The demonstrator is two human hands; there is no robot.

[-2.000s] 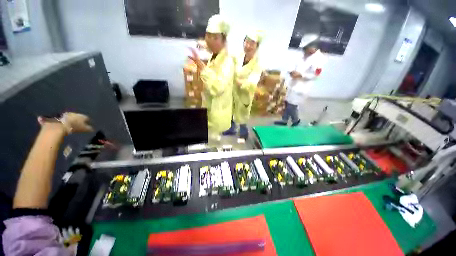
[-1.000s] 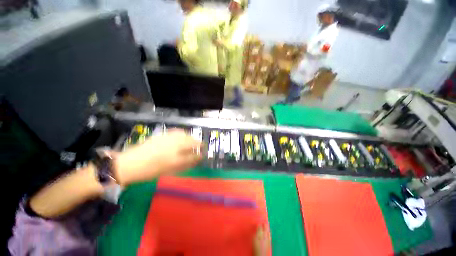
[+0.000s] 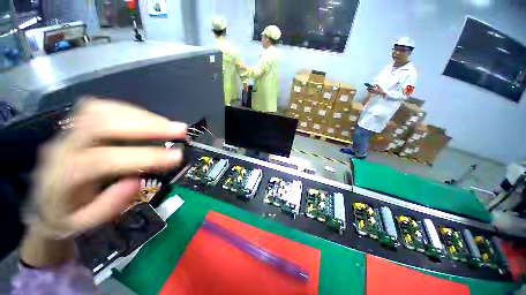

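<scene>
My left hand (image 3: 109, 167) is raised at the left, large and blurred, fingers apart and pointing right, with nothing seen in it. My right hand is not in view. Assembled circuit boards (image 3: 325, 208) with yellow parts and silver-white blocks stand in a row on the dark conveyor (image 3: 262, 212). A purple transparent strip (image 3: 254, 250) lies slantwise across a red mat (image 3: 230, 268) on the green bench (image 3: 340, 266). A second red mat (image 3: 404, 280) lies to its right, cut off by the lower edge.
A black monitor (image 3: 260, 131) stands behind the conveyor. A large grey machine (image 3: 156, 86) fills the left. A dark pad (image 3: 138, 227) with a mouse lies below my hand. Beyond are a green surface (image 3: 415, 190), stacked cartons (image 3: 320, 106), a person in white (image 3: 387, 86) and two people in yellow.
The view has swung left. My left hand has moved from over the conveyor to in front of the machine, nearer the camera. The blurred fingers at the mat's lower edge have gone from view.
</scene>
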